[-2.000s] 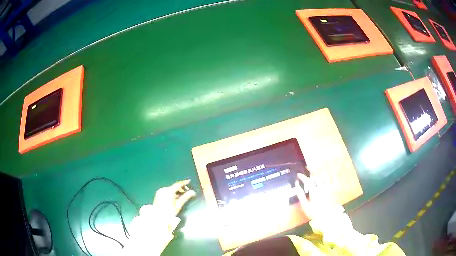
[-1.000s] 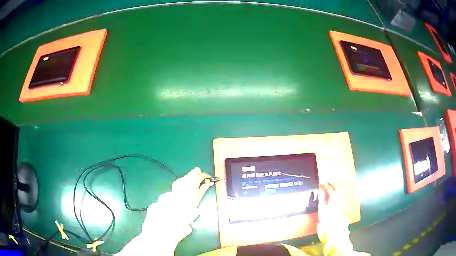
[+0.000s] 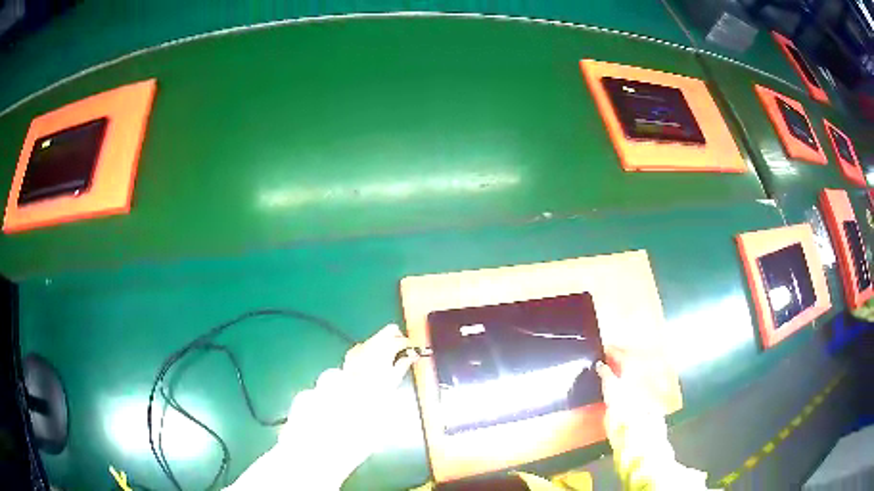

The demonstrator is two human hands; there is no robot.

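A dark tablet [image 3: 513,336] lies on an orange foam pad [image 3: 628,288] in front of me, its screen mostly dark with a small white mark and strong glare. My left hand [image 3: 383,360] is at the tablet's left edge, fingers closed on the plug [image 3: 414,352] of a thin black cable [image 3: 240,369]. The plug meets the tablet's edge; how far it is in cannot be told. My right hand [image 3: 613,376] is at the tablet's right edge, washed out by glare; its grip is unclear.
Other tablets on orange pads lie at the far left [image 3: 63,161], far right [image 3: 655,110] and near right [image 3: 788,283], with several more beyond the bench joint. A round black monitor base [image 3: 43,403] stands at the left. Yellow-black floor tape [image 3: 786,432] runs at lower right.
My left hand has come from the bench to the tablet's left edge with the plug. The white and blue text lines on the screen have gone. My right hand has stayed near the right edge.
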